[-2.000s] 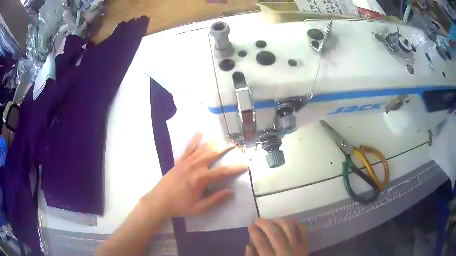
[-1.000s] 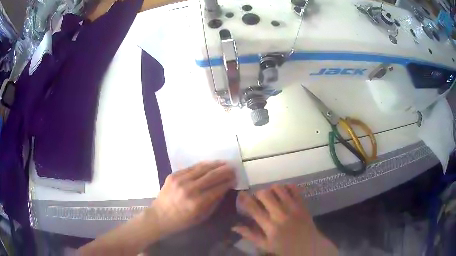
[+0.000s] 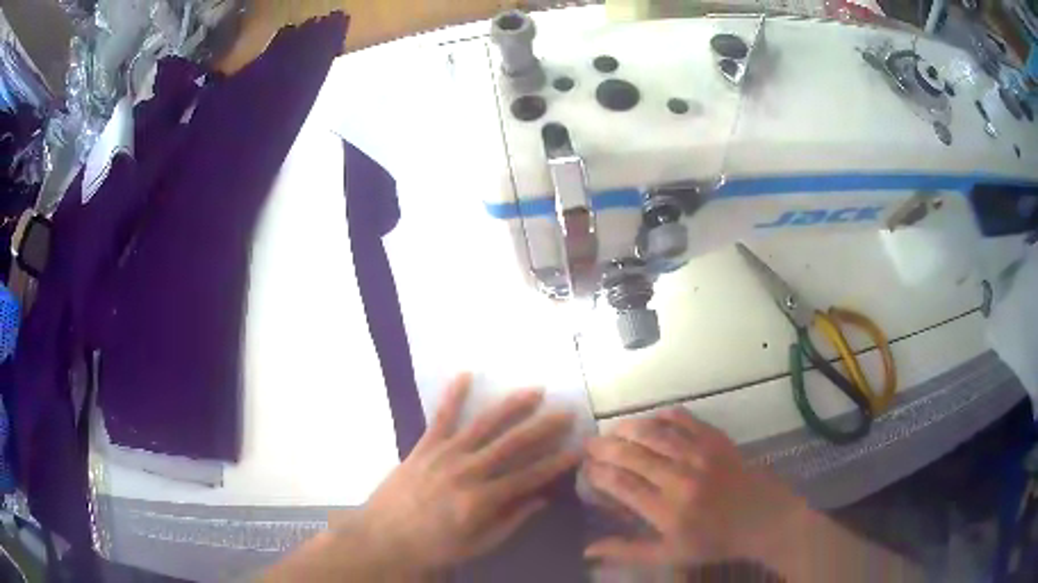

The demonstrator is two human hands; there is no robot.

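Observation:
A white panel (image 3: 501,393) lies on the table in front of the needle area, with a narrow dark purple strip (image 3: 381,308) along its left side. My left hand (image 3: 472,478) lies flat on the panel with fingers spread, pressing it near the table's front edge. My right hand (image 3: 672,484) is just right of it, fingers bent at the panel's front right edge. Whether its fingers pinch cloth is hidden. The white sewing machine (image 3: 683,142) stands behind both hands; its needle area (image 3: 578,298) is washed out by bright light.
Dark purple panels (image 3: 182,296) are piled at the left. Open scissors (image 3: 820,353) with green and yellow handles lie right of the needle. Crumpled clear plastic (image 3: 125,51) is at the back left. A blue basket (image 3: 7,325) shows at the left rim.
My left hand first drew back from the needle to the front edge; its fingers have since spread. My right hand has moved up beside it onto the table edge. The camera view has shifted.

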